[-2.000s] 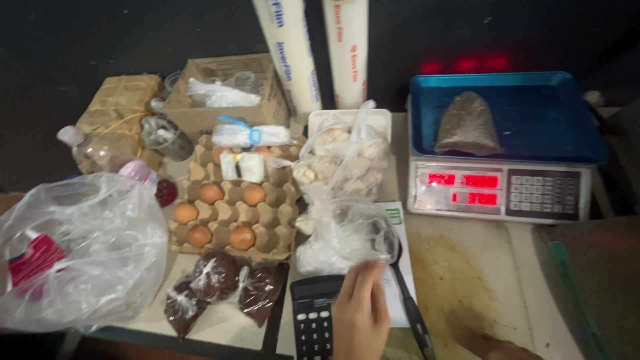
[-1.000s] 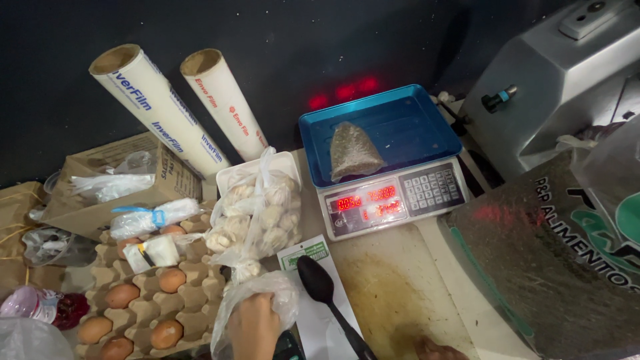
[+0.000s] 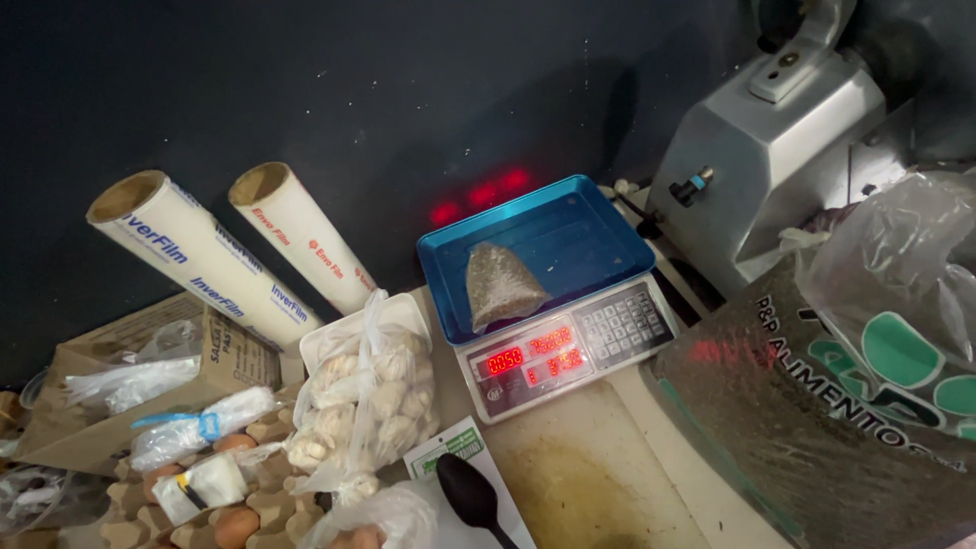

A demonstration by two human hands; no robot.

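Note:
On the blue pan [image 3: 537,259] of a digital scale [image 3: 568,347] lies a small clear plastic bag of dried herb-like flakes [image 3: 503,286]. The scale's red digits are lit. Only a little of my left hand [image 3: 358,537] shows at the bottom edge, behind or within a thin translucent plastic bag [image 3: 389,515]; its grip cannot be made out. A black plastic spoon [image 3: 467,492] lies on a printed white sheet [image 3: 515,507] to its right. Above the hand, a bag of garlic bulbs [image 3: 374,396] rests against a white foam tray [image 3: 408,305]. My right hand is out of view.
Two film rolls [image 3: 206,259] [image 3: 305,240] lean on the dark wall. An egg carton [image 3: 274,499] and a cardboard box [image 3: 244,354] stand at left. A large printed sack of dried material [image 3: 823,412] and a metal machine [image 3: 762,152] occupy the right. A stained board [image 3: 579,473] lies before the scale.
The view has swung to the right and up. My left hand, by the calculator two seconds ago and at the plastic bag one second ago, is now mostly below the frame; my right hand has left view.

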